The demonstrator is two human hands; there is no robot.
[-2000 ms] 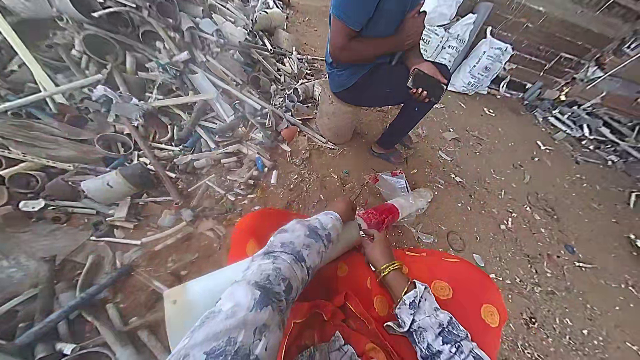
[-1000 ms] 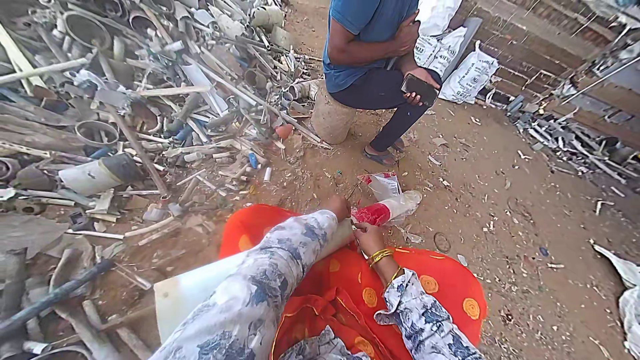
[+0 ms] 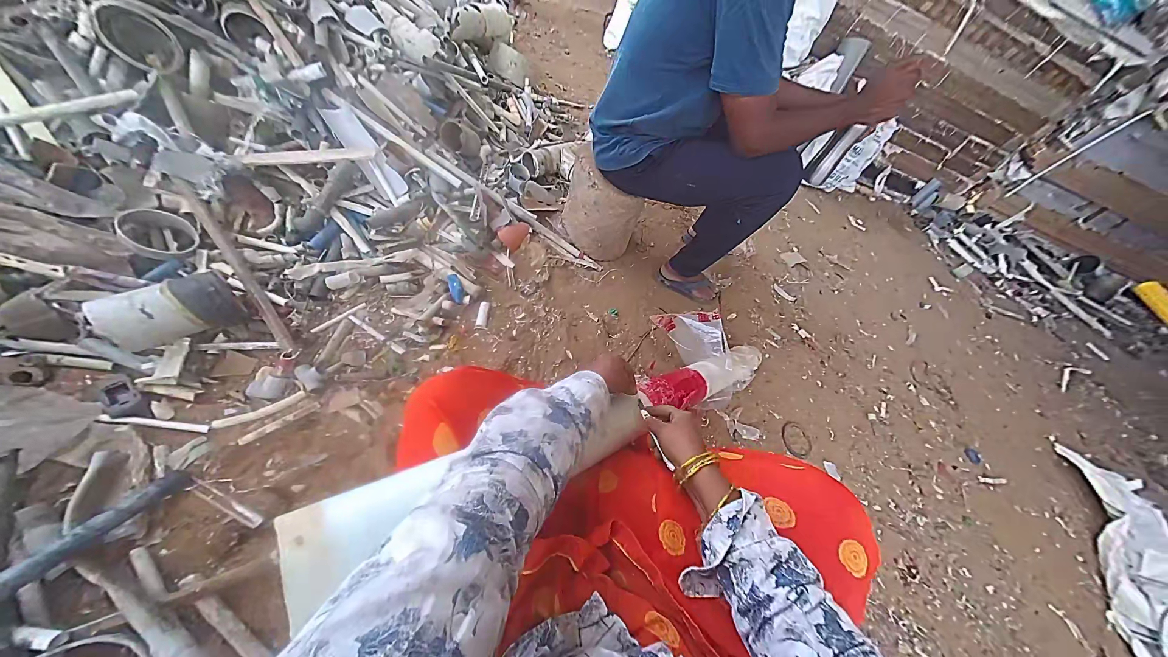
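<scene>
A long pale plastic piece [image 3: 365, 525], wide and flat at its near end, lies slantwise over my lap beneath my left forearm. Red and clear plastic film [image 3: 680, 388] surrounds its far end. My left hand [image 3: 616, 374] rests curled at the far part of the piece, its fingers mostly hidden by the hand's back. Just right of it, my right hand [image 3: 673, 433], with yellow bangles at the wrist, pinches a small thin item against the piece beside the red film; what the item is cannot be told. Orange-red cloth [image 3: 675, 520] covers my lap.
A large heap of scrap plastic pipes [image 3: 365, 182] spreads on the left. Ahead, a person in a blue shirt [image 3: 666, 87] sits on a squat rounded seat [image 3: 598, 210]. More scrap [image 3: 1031, 274] lies by a wall at right, and a white sack [image 3: 1131, 547] at the right edge.
The person ahead has raised and stretched their forearms to the right; the phone seen in their hand earlier is no longer visible. My hands remain at the far end of the pale piece.
</scene>
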